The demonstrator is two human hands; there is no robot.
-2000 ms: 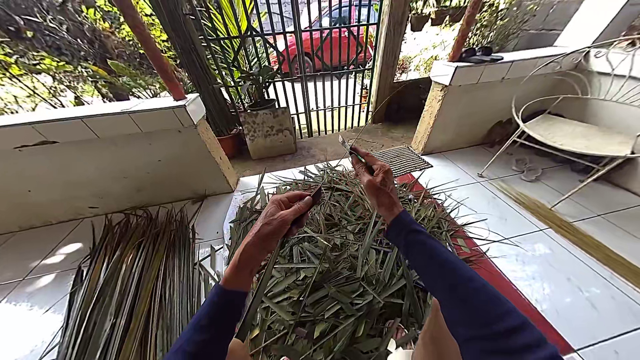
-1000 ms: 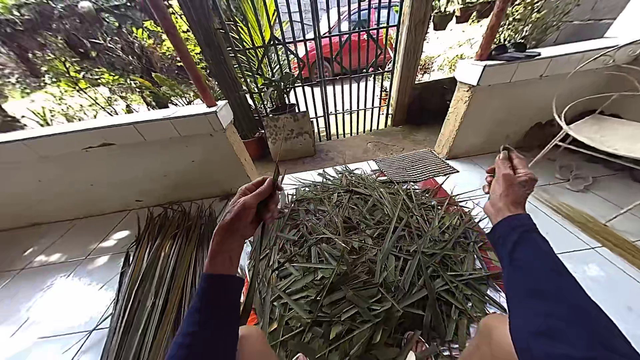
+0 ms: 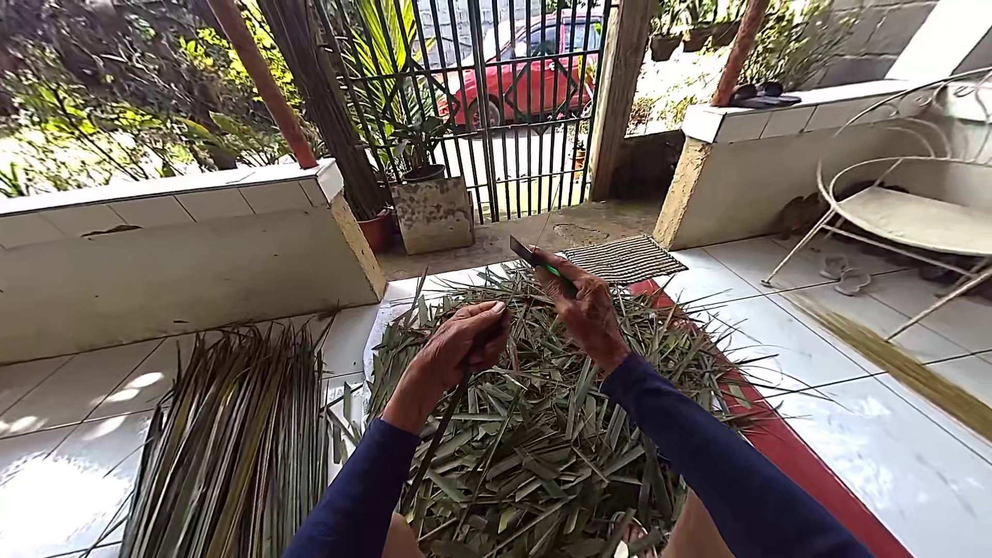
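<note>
My left hand point(image 3: 457, 349) is closed around a long dark green leaf strip point(image 3: 442, 426), which trails down toward my lap. My right hand point(image 3: 581, 310) grips a small knife point(image 3: 546, 267) with a green and black handle; its blade points up and to the left, above and right of my left hand. A thin fiber rises near the blade. Beneath both hands spreads a large heap of cut leaf pieces point(image 3: 542, 442). On the tiles at left lies a bundle of long leaf strips point(image 3: 240, 442).
A striped mat point(image 3: 624, 260) lies beyond the heap, before a metal gate point(image 3: 480, 116). Low walls point(image 3: 178, 271) flank the opening. At right stand a white metal chair point(image 3: 914, 221), slippers point(image 3: 845, 275) and a strip of yellowish fibers point(image 3: 899, 360) on the floor.
A second ago my hands were wide apart, the right one far out to the right; now they are close together over the heap. The knife blade shows clearly now.
</note>
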